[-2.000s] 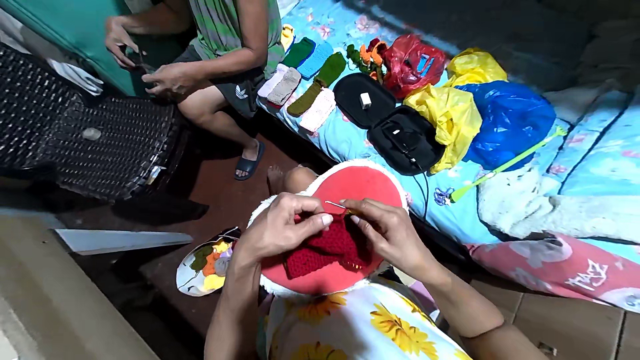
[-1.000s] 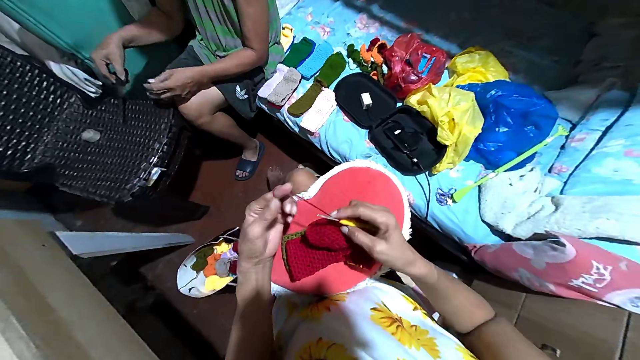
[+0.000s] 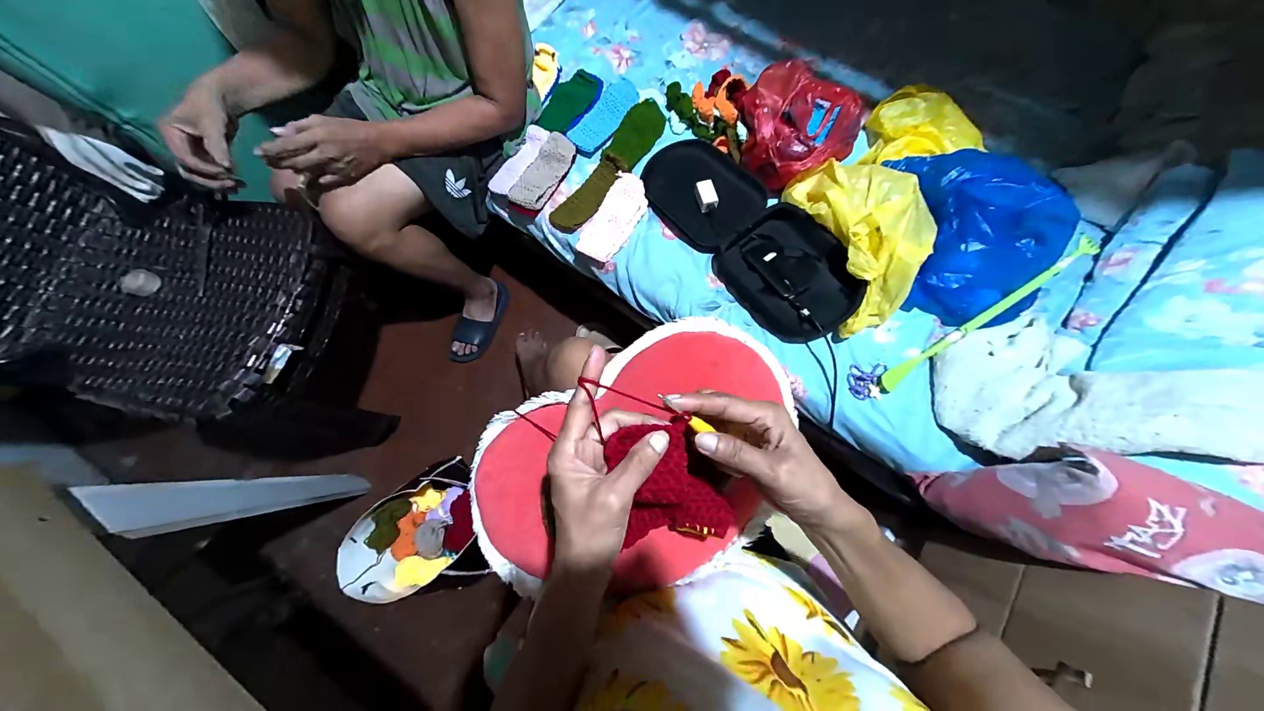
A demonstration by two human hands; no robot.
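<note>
A dark red crocheted piece (image 3: 671, 484) is pinched between thumb and fingers of my left hand (image 3: 597, 464), over a red heart-shaped cushion with white fluffy trim (image 3: 701, 365) on my lap. Dark red yarn (image 3: 632, 396) loops round my raised left index finger and runs to the top edge of the work. My right hand (image 3: 765, 449) grips a crochet hook with a yellow handle (image 3: 701, 425) at that edge; its tip is partly hidden by the fingers.
Yarn balls (image 3: 420, 528) fill a round container at lower left. On the bed lie crocheted pieces (image 3: 610, 217), an open black case (image 3: 780, 267), plastic bags (image 3: 987, 227) and a green stick (image 3: 987, 314). Another person (image 3: 425, 109) sits at upper left beside a black woven chair (image 3: 148, 286).
My left hand has moved in from the raised yarn onto the crocheted piece, its index finger now up with yarn round it. The other person's hands have shifted.
</note>
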